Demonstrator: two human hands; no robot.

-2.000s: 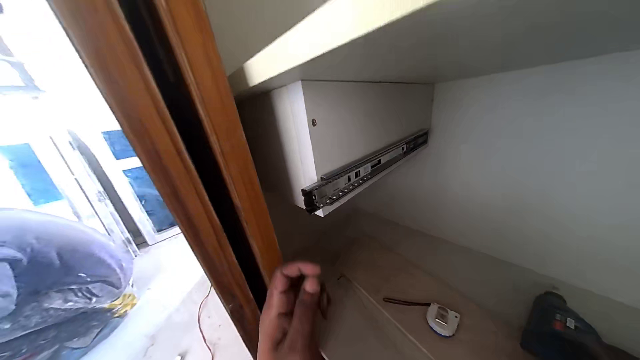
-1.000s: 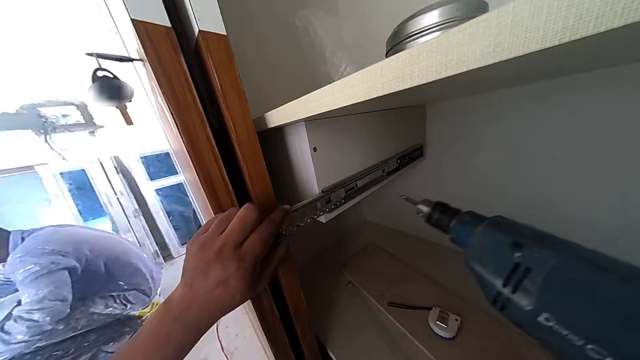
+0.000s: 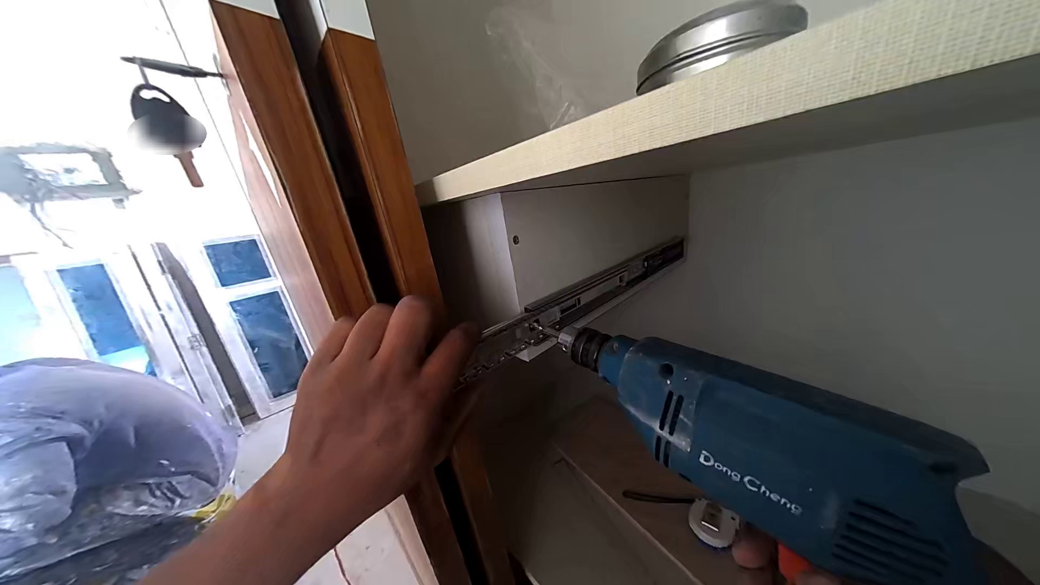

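Note:
A metal drawer slide [image 3: 601, 288] runs along the lower edge of a pale side panel [image 3: 593, 236] under the shelf. Its front part is drawn out, and my left hand [image 3: 378, 390] grips that end beside the wooden frame. My right hand [image 3: 760, 552], mostly cut off by the lower edge of the view, holds a blue Dong Cheng power drill [image 3: 772, 439] near its red trigger. The drill's bit meets the slide close to the panel's front edge, just right of my left fingers. A small hole shows in the panel above the slide.
A round metal lid or tin [image 3: 723, 41] rests on the shelf [image 3: 715, 114] above. A tape measure [image 3: 713, 522] with a dark strap lies on the board below the drill. Brown wooden frame posts [image 3: 382, 171] stand at left; beyond them is a bent-over person [image 3: 106, 463].
The slide's front part is now drawn out, with my left hand on it. The drill, lying low at the right two seconds ago, was lifted and has moved left onto the slide.

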